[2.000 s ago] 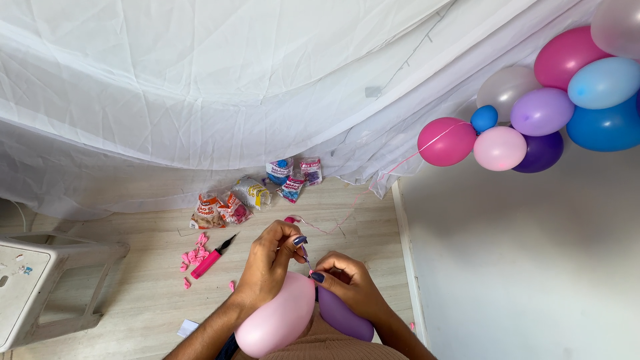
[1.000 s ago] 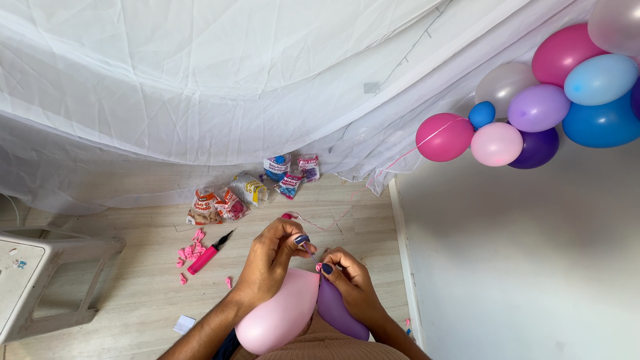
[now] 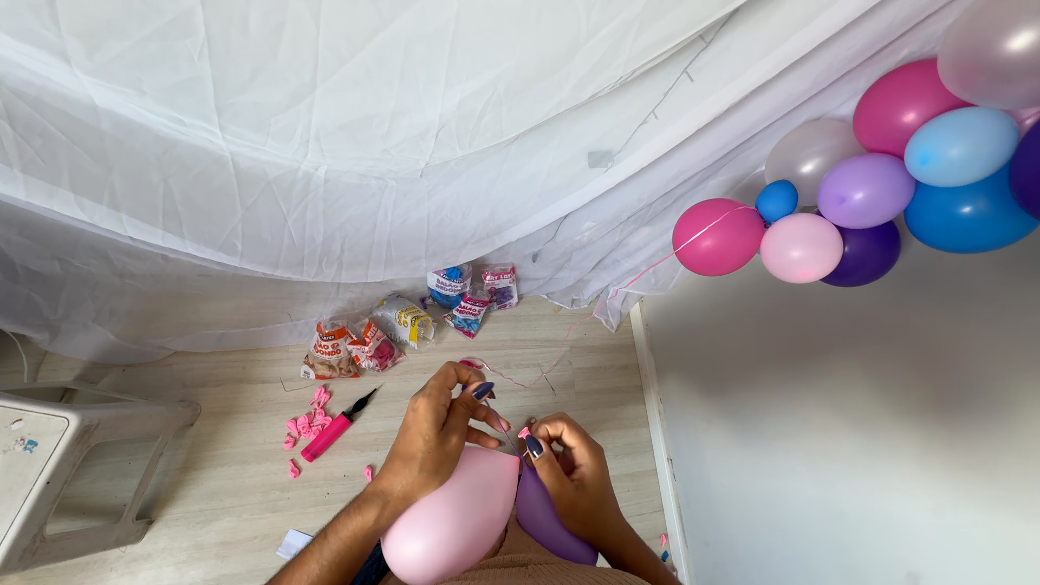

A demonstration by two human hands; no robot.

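Note:
An inflated light pink balloon (image 3: 451,516) and a purple balloon (image 3: 548,520) meet at their necks in front of my body. My left hand (image 3: 443,426) pinches a thin purple strand, drawn out taut from the necks, between thumb and forefinger; its other fingers are spread above the pink balloon. My right hand (image 3: 573,471) grips the pink balloon's neck between thumb and forefinger, its palm beside the purple balloon. Whether the strand is string or stretched balloon neck, I cannot tell.
A pink hand pump (image 3: 329,436) and loose pink balloons (image 3: 307,424) lie on the floor near several balloon packets (image 3: 404,319). At left stands a white plastic stool (image 3: 89,406). A balloon garland (image 3: 865,191) hangs at right, with pink ribbon (image 3: 581,318) trailing down. White curtain (image 3: 284,138) spans the back.
My left hand's fingers have spread apart, and a taut strand now shows between that hand and the balloon necks. My right hand stays at the necks.

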